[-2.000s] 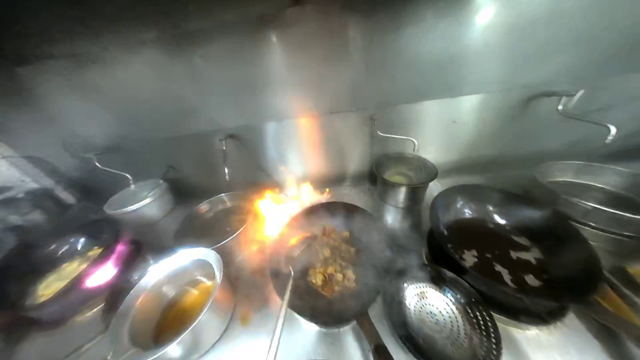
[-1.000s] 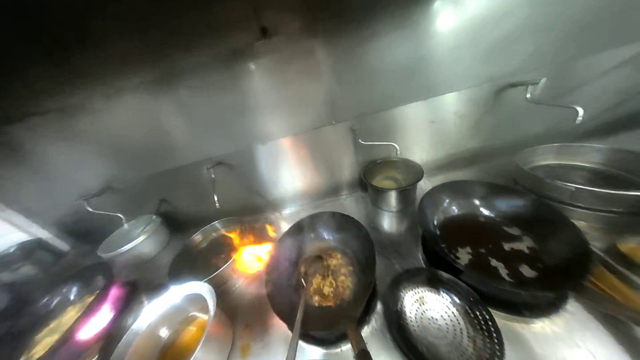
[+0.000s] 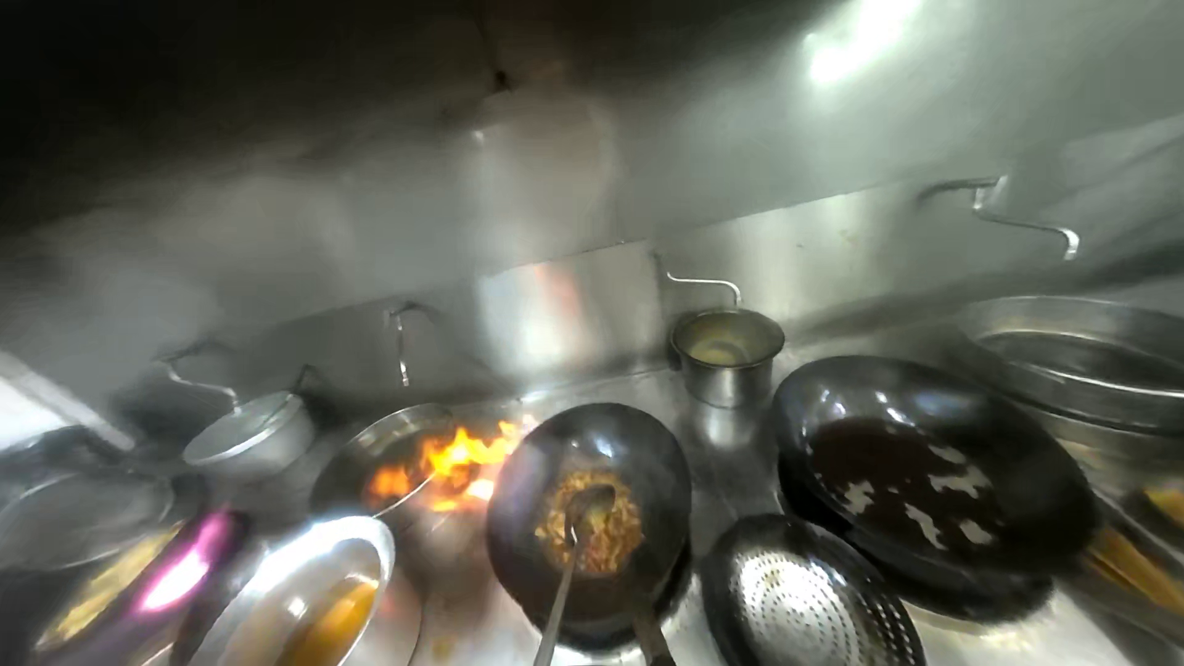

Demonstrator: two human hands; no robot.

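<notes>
Neither of my hands shows; the handles of the wok and ladle run out at the bottom edge. A black wok sits low in the centre, holding browned, chopped food. The bowl of a metal ladle rests in that food. Orange flames burn just left of the wok, in front of a round metal pan. To the right lies a perforated strainer, and behind it a larger black wok holds dark liquid with pale patches.
A metal bowl of orange-brown liquid stands at lower left, a lidded pot behind it. A tall metal pot is near the steel back wall. Swivel taps project from the wall. Wide metal pans sit at far right.
The flames have shrunk since the first frame, and the haze over the centre wok has thinned. The ladle's bowl now shows in the food. The view has tilted upward somewhat.
</notes>
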